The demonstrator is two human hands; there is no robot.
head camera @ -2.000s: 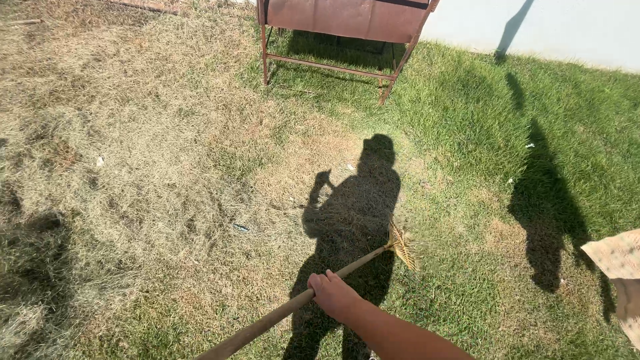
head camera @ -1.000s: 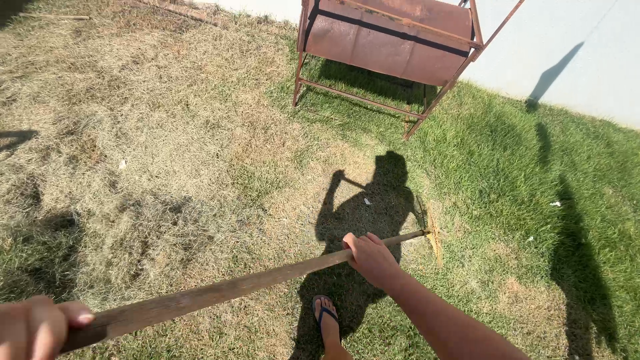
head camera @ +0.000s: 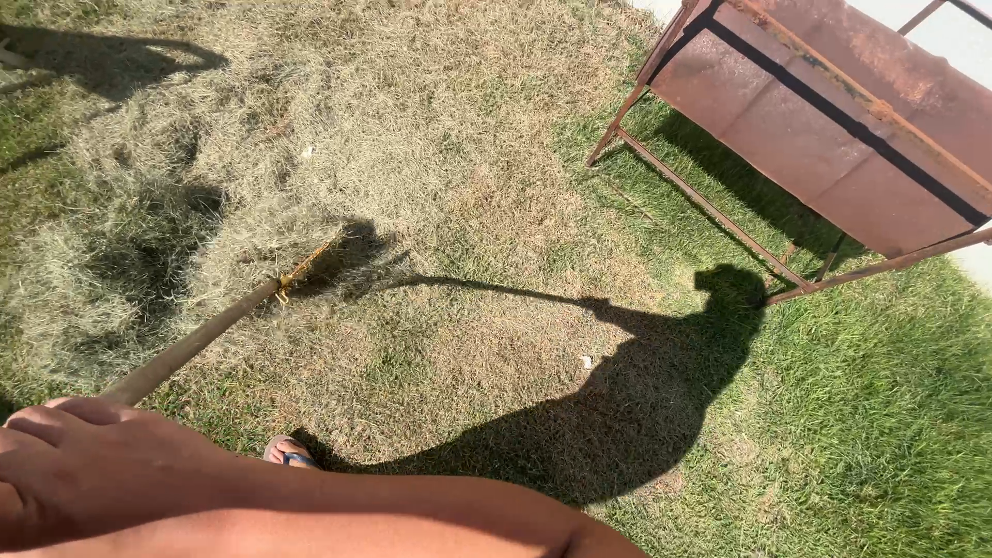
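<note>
At the lower left, my right hand is closed around the wooden handle of a rake, with the forearm crossing the bottom of the view. The rake's yellow head rests against a clump of dry cut grass, its tines partly buried or hidden in it. A larger heap of dry grass lies just left of the rake head. My left hand is out of the frame.
A rusty metal drum on a frame stands on the lawn at the upper right, before a pale wall. My foot in a flip-flop shows above the forearm. Small white scraps lie on the grass. Green lawn is at the right.
The rake head has moved from the short grass beside my shadow to the dry grass at the left. My left hand, seen on the handle one second ago, has left the view. The view has turned.
</note>
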